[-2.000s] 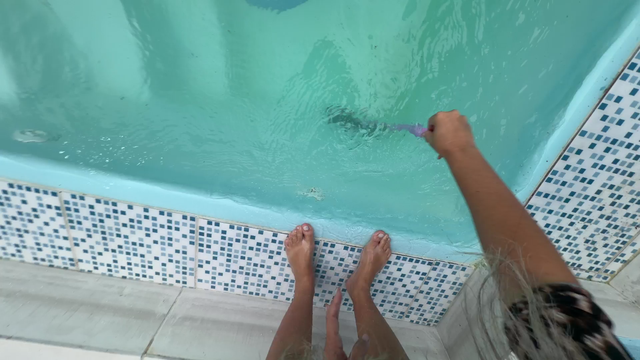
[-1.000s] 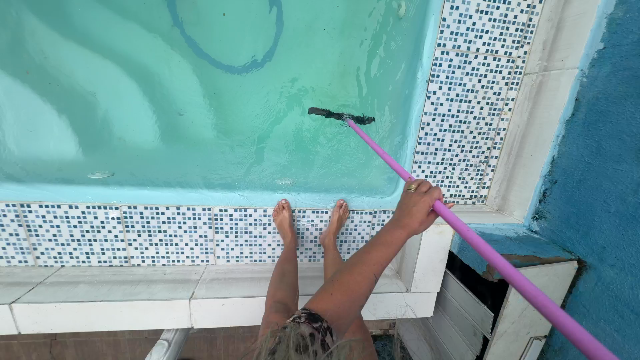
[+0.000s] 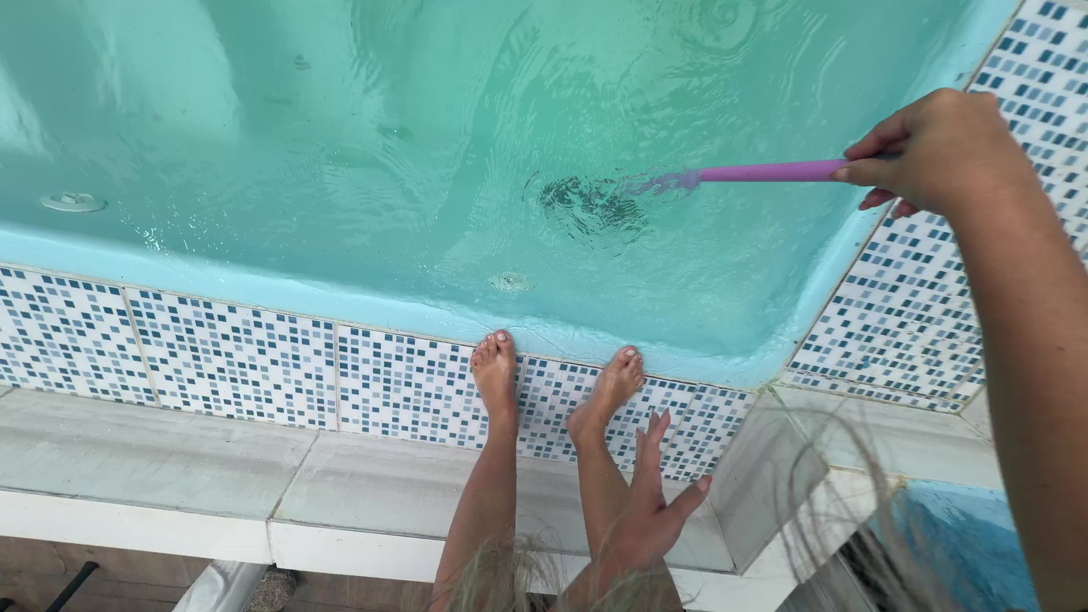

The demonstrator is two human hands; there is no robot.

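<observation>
My right hand (image 3: 935, 157) is shut on the end of a purple pole (image 3: 769, 172) over the right part of the pool. The pole's lower end enters the water, where a dark brush or broom head (image 3: 595, 204) lies under the surface, blurred by ripples. My left hand (image 3: 650, 510) is low in the view, in front of my leg, fingers apart and holding nothing. My bare feet (image 3: 495, 361) stand on the mosaic-tiled edge (image 3: 408, 387) of the pool.
The pool's pale blue rim (image 3: 255, 285) runs along the tiles and turns a corner at the right. A round white fitting (image 3: 74, 202) shows in the pool at left. Behind the tiles is a grey stone ledge (image 3: 153, 442), with a drop to a wooden floor below.
One second ago the long pole stretched back past my hand to the lower right; now my right hand holds its end over the water. My left hand has come into view. The view has shifted closer.
</observation>
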